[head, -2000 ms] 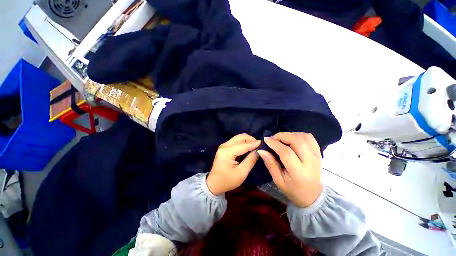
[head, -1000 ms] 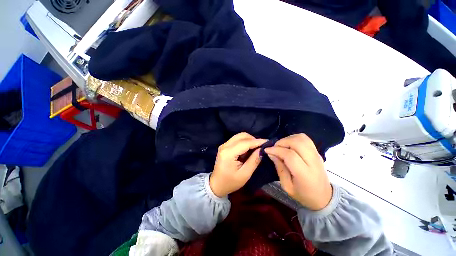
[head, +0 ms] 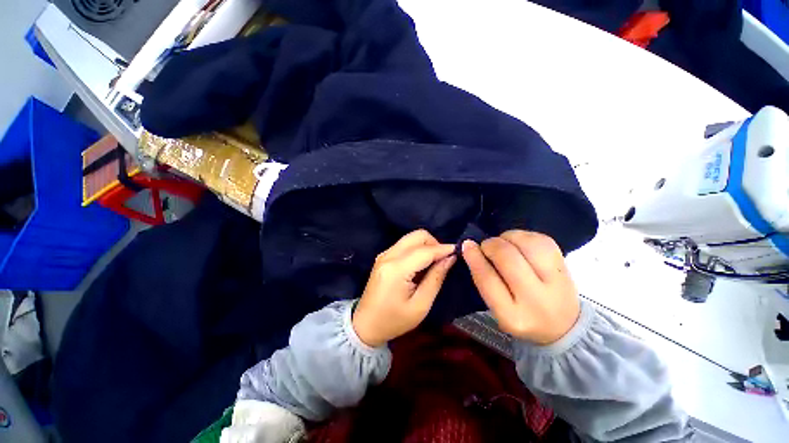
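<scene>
A dark navy garment (head: 415,112) lies over the white table and hangs down at the left. Its waistband edge (head: 432,166) curves open towards me. My left hand (head: 407,285) and my right hand (head: 523,281) meet at the near edge of the opening. Both hands pinch a small bit of the navy cloth between thumb and fingertips, with the fingertips almost touching. What exactly lies between the fingertips is too small and dark to tell.
The white sewing machine head (head: 744,186) stands at the right. Thread snips (head: 756,381) lie at the lower right. A taped cardboard strip (head: 203,164), a red frame (head: 143,201) and a blue crate (head: 73,208) are at the left. More navy cloth (head: 709,52) lies behind the table.
The hands have stayed together at the garment's near edge, with the fingers shifting slightly on the pinched cloth. The view has shifted a little. The garment lies almost the same.
</scene>
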